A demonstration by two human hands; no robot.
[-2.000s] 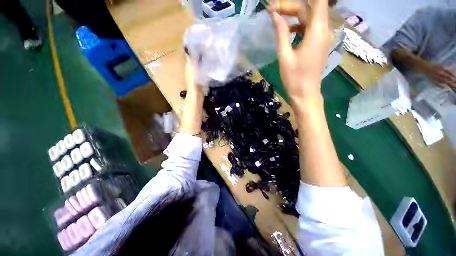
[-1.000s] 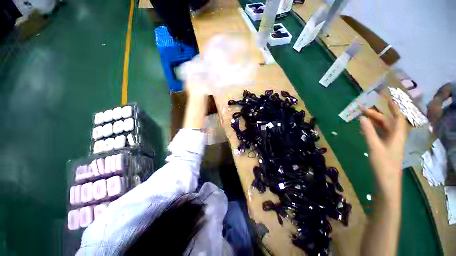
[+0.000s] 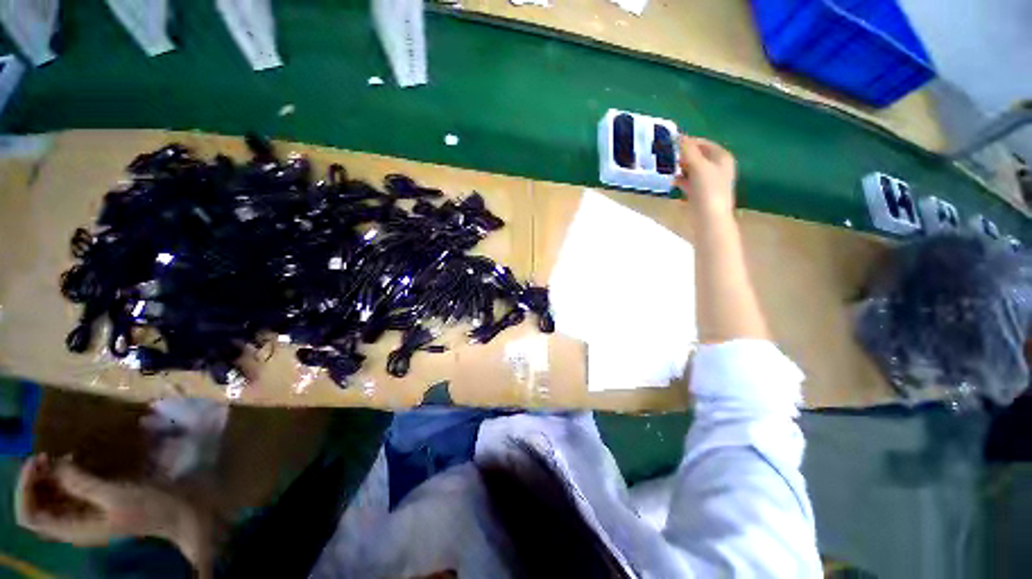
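My right hand (image 3: 708, 179) grips the right edge of a small open white box (image 3: 639, 152) with two dark rounded halves in it. The box is at the near edge of the green belt. My left hand (image 3: 85, 500) is low at the far left, slightly blurred, fingers loosely bent, with nothing visible in it. A large tangled heap of black cables (image 3: 283, 266) lies on the cardboard-covered bench (image 3: 781, 373). Blank white sheets (image 3: 626, 292) lie right of the heap, below the box.
A grey see-through plastic bag (image 3: 945, 317), dark inside, sits at the bench's right end. More boxes (image 3: 892, 204) stand beyond it on the belt. White upright panels (image 3: 402, 40) stand at the back left. A blue crate (image 3: 843, 45) is on the far bench. A brown carton (image 3: 266, 452) with plastic scraps is below.
The view has swung right. The crinkled plastic bag has left my left hand, which is now low beside the carton. My right hand has moved onto the white box.
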